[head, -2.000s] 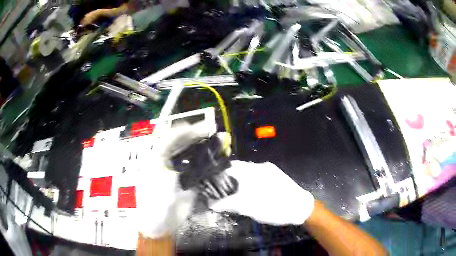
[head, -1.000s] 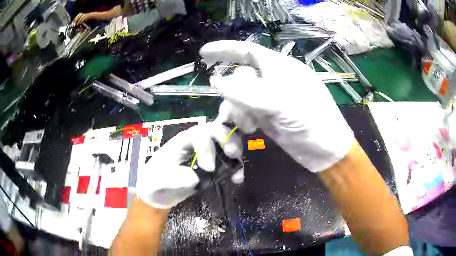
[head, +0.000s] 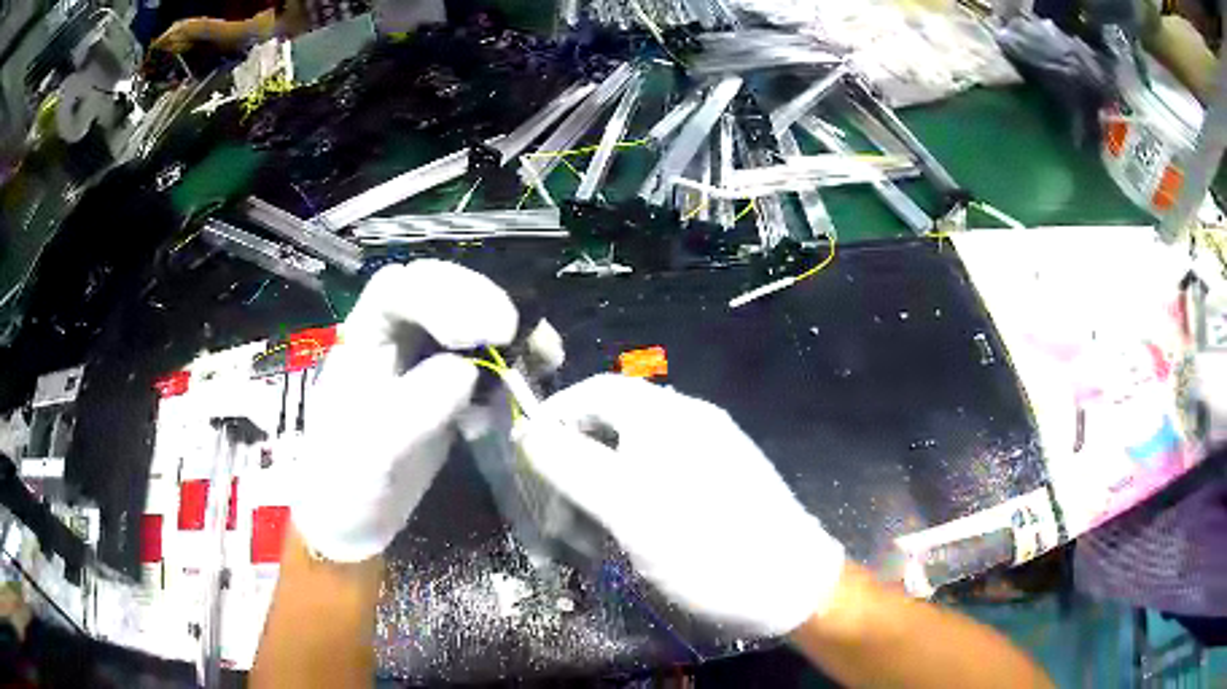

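My left hand (head: 390, 411), in a white glove, is at centre left with thumb and fingers closed around a yellow wire (head: 493, 361). A small white sleeve (head: 521, 393) shows on the wire between the hands. My right hand (head: 673, 491), also in a white glove, comes from the lower right, its fingertips pinching at this sleeve. A blurred grey-silver piece (head: 518, 485) hangs under the hands; it may be a metal profile. My fingers hide where the wire joins it.
Silver profiles (head: 807, 172) with yellow wires lie piled at the back. A red-and-white sheet (head: 175, 458) lies left, a pink-and-white sheet (head: 1076, 310) right. An orange tag (head: 643, 361) is on the black mat (head: 834, 404). Another person's arm (head: 215, 32) is at the far left.
My right hand has come down from the far pile to beside my left hand. My left hand has moved up and left. The white sleeve now shows between them.
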